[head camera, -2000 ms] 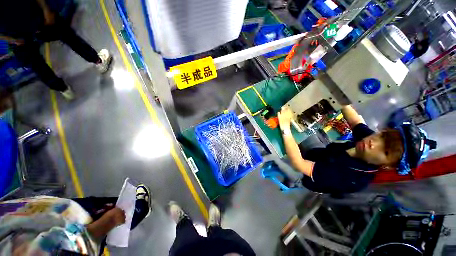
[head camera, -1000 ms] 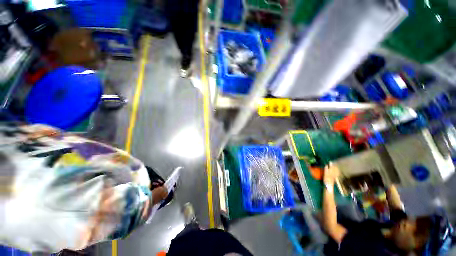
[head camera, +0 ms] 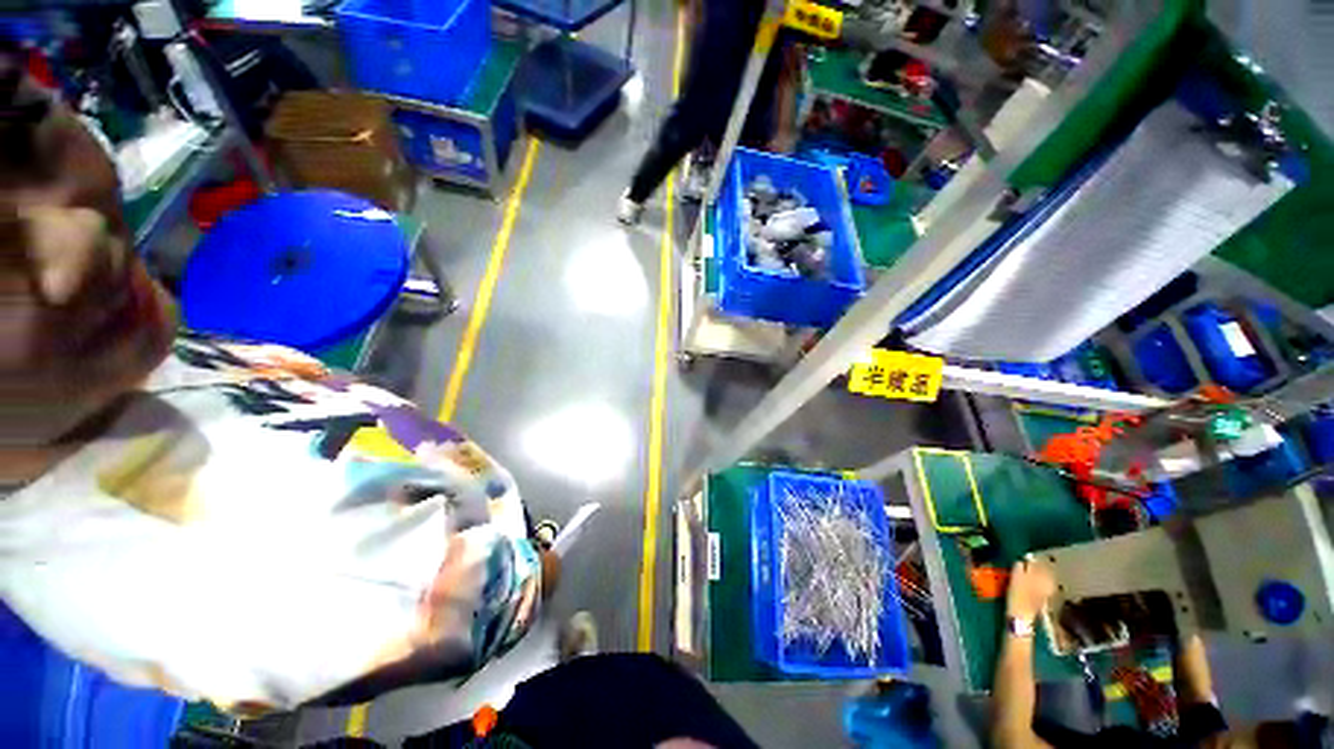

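Note:
Neither of my hands is in view. Nearest in front of me is a person in a white patterned shirt at the left, with a sheet of white paper showing low beside the shirt. To the right, a blue tote holds a tangled heap of thin whitish leads and stands on a green surface. My own dark clothing shows at the bottom edge.
A seated worker's arms reach to a beige machine at lower right. A yellow label hangs on a metal frame. A blue tote of whitish bags, a round blue disc and a walking person border the yellow-lined aisle.
The view has swung left, so the lead tote and machine now sit further right and lower. The person in the patterned shirt fills more of the left side, with the head now showing.

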